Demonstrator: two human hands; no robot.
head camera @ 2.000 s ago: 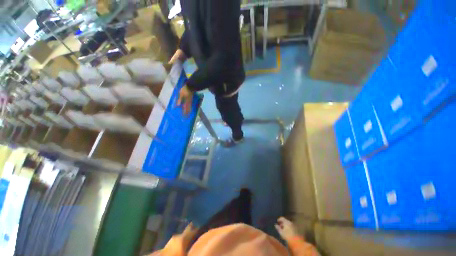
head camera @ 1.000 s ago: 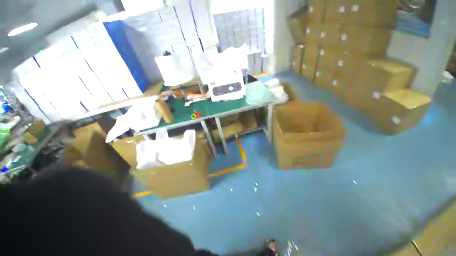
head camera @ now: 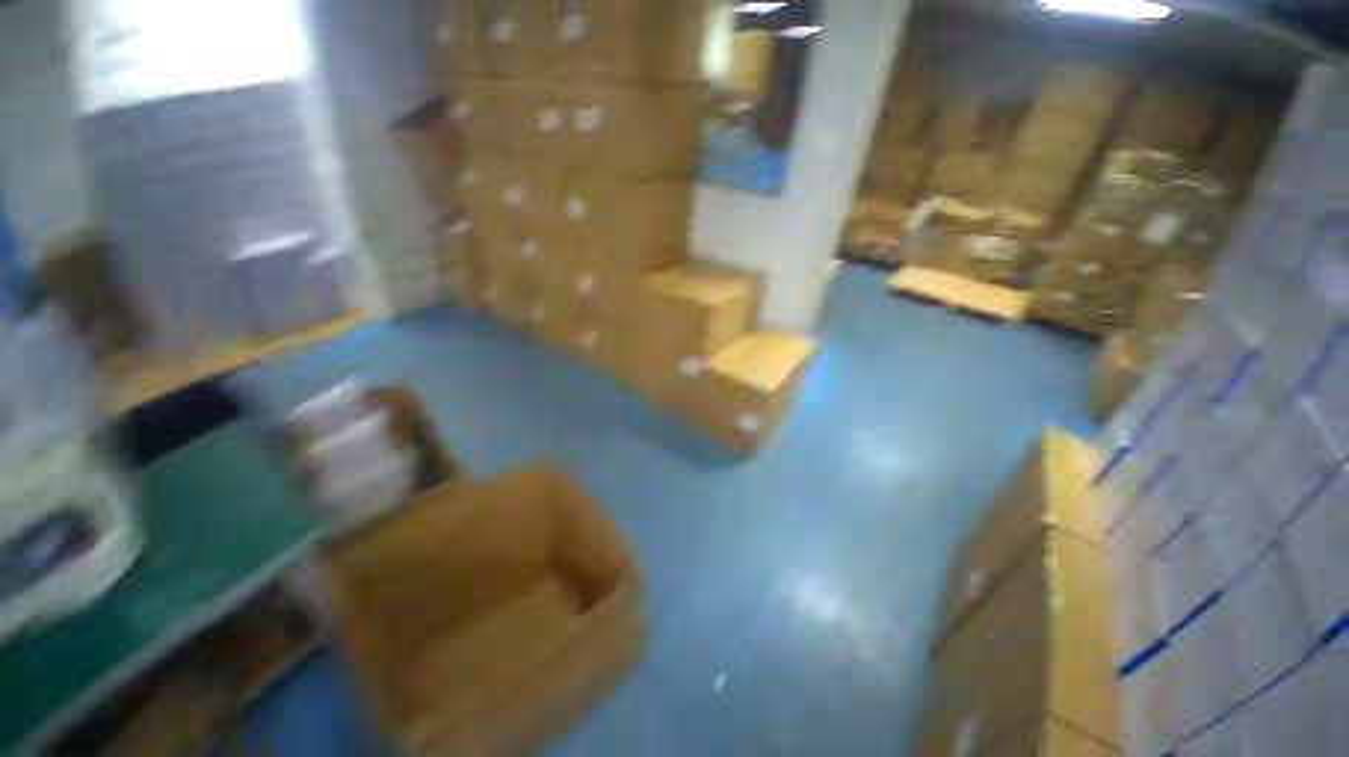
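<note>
No hand is in the picture; both my left hand and my right hand are out of view. Nearest in front of me at the lower left is a large open corrugated carton point(head camera: 488, 629) on the blue floor, its top open. A green-topped bench point(head camera: 222, 503) is to its left, with a blurred white container point(head camera: 67, 547) on it. A smaller open carton with white material point(head camera: 355, 451) stands between the bench and the large carton.
Closed brown cartons point(head camera: 592, 237) are stacked by the wall and white pillar point(head camera: 806, 222). More cartons point(head camera: 1043, 577) stand at the lower right beside a grey-white stack with blue edges point(head camera: 1243, 473). A pale pallet point(head camera: 962, 293) lies at the back.
The view has swung right and forward. The person in black, the blue boxes and my hands have left the picture. The open carton now appears larger at the lower left.
</note>
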